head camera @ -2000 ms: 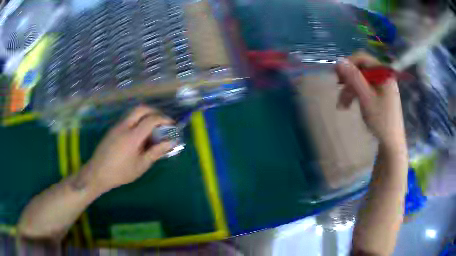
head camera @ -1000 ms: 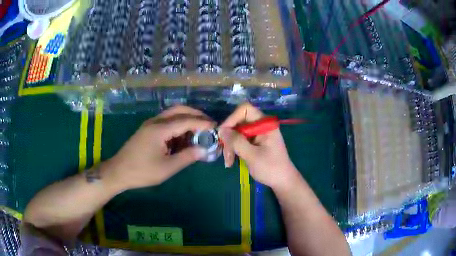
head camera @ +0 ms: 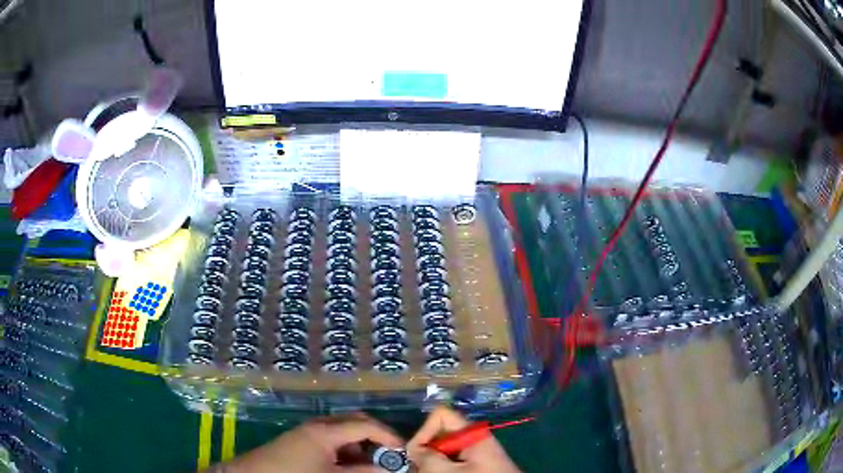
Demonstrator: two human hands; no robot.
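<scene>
My left hand (head camera: 305,445), cut off by the bottom edge, holds a round silver metal part (head camera: 392,458) with a grey centre between its fingertips. My right hand (head camera: 467,453), also cut off below, grips a red test probe (head camera: 459,438) right beside the part. Whether the probe tip touches the part is hidden by the fingers. The main blister tray (head camera: 314,381) lies just beyond my hands, with long rows of upright silver parts over a brown base. Its rightmost row holds one part at the far end and one at the near end.
A monitor (head camera: 305,55) stands behind the tray, a white paper sheet (head camera: 409,163) below it. A white fan (head camera: 139,192) and sticker sheets (head camera: 139,300) are at the left, beside the left tray (head camera: 32,369). The right-hand tray (head camera: 689,406) and rear right tray (head camera: 592,240) flank hanging leads (head camera: 638,199).
The view has tilted up, showing the monitor and fan, so my hands appear lower. Since the oldest frame, my hands have come together at the part. The red probe remains in my right hand.
</scene>
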